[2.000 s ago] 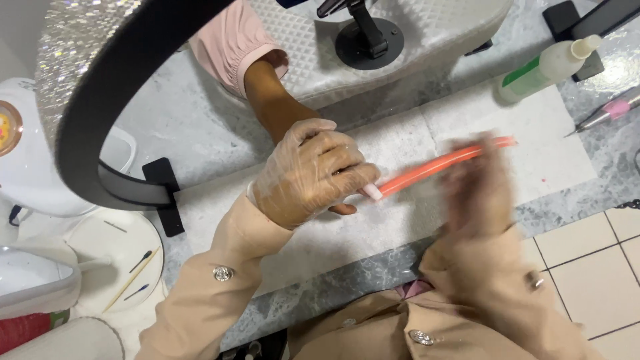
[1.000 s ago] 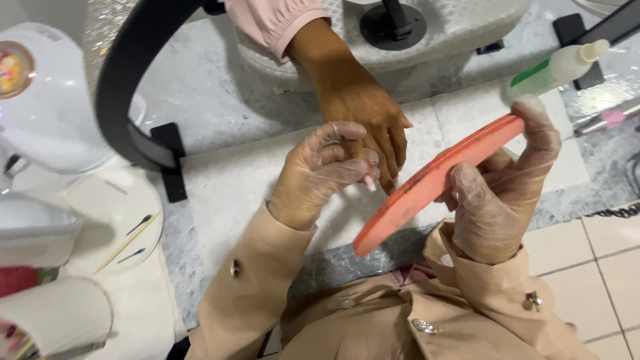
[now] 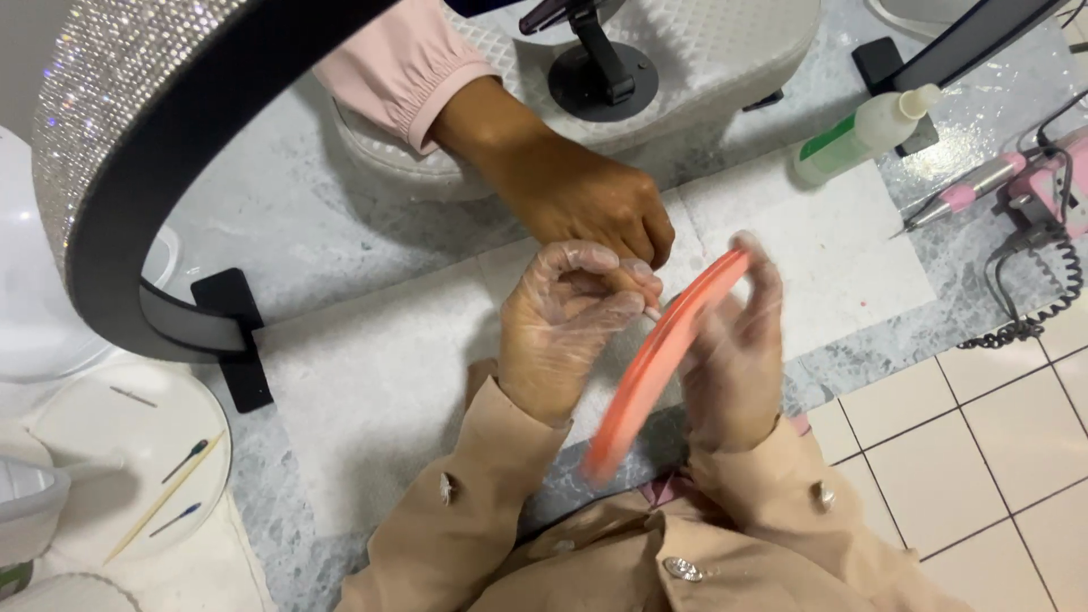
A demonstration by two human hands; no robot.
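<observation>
My left hand (image 3: 561,327), in a clear thin glove, pinches a finger of the other person's hand (image 3: 599,200) between thumb and fingertips; that finger's pale nail points toward the file. In my right hand (image 3: 735,348), also gloved, is a coral-pink nail file (image 3: 663,353), held near its upper end and slanting down to the left. The file is blurred at its lower end and passes close to the nail; whether the two touch, I cannot tell. The other person's hand comes from a pink sleeve, its remaining fingers curled under. A white paper towel (image 3: 382,365) lies beneath the hands.
A clear pump bottle (image 3: 858,136) lies at the back right, near a pink nail drill (image 3: 969,191) with a coiled cord. A black lamp arch (image 3: 110,255) stands at left, beside a white dish (image 3: 127,425) with small sticks. Behind is a quilted armrest (image 3: 731,51) with a phone stand (image 3: 603,81).
The other person's hand, spread with fingers extended one second ago, is now curled. The file stands steeper than before and remains in my right hand. My left hand still holds a finger.
</observation>
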